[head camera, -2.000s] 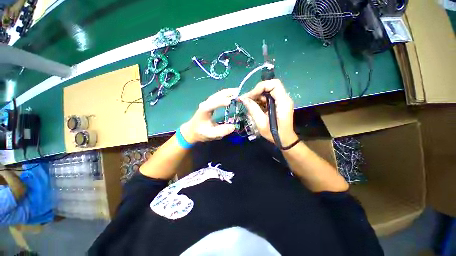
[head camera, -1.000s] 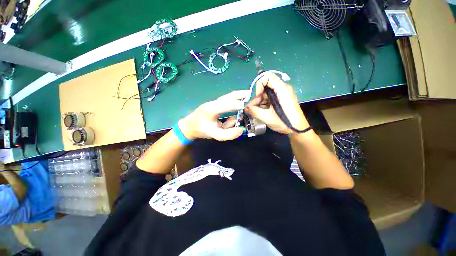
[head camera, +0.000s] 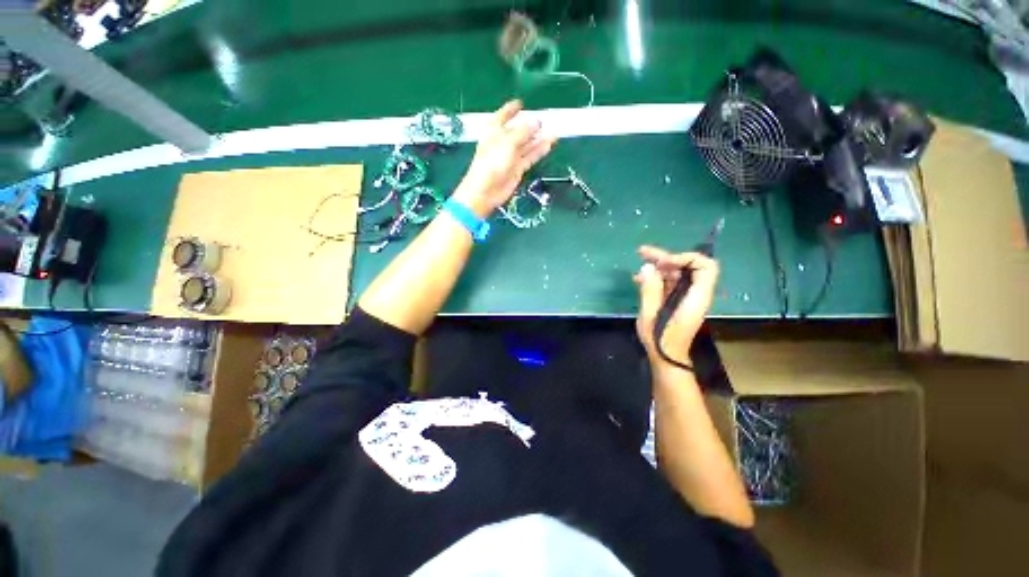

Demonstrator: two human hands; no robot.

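Observation:
My left hand (head camera: 503, 160), with a blue wristband, is raised over the white stripe, fingers apart and holding nothing. Beyond its fingertips, not touching them, a blurred brownish motor stator (head camera: 519, 37) with a green ring circuit board (head camera: 538, 56) and a white lead lies on the far side of the bench. My right hand (head camera: 680, 295) holds a black soldering iron (head camera: 708, 246), its tip pointing up and away. Another green ring board (head camera: 527, 207) with wires lies right of my left wrist. Several ring boards (head camera: 421, 204) lie left of it.
Two stators (head camera: 204, 293) stand on a cardboard sheet (head camera: 271, 225) at left. A fume fan (head camera: 740, 142) and dark station (head camera: 829, 209) with a red light are at right. Open cartons (head camera: 858, 451) sit below the bench. A person's blue sleeve (head camera: 54, 389) shows at far left.
My left hand has let go of the stator and ring board, now on the far side of the bench, and has moved up and forward. My right hand has moved right with the iron.

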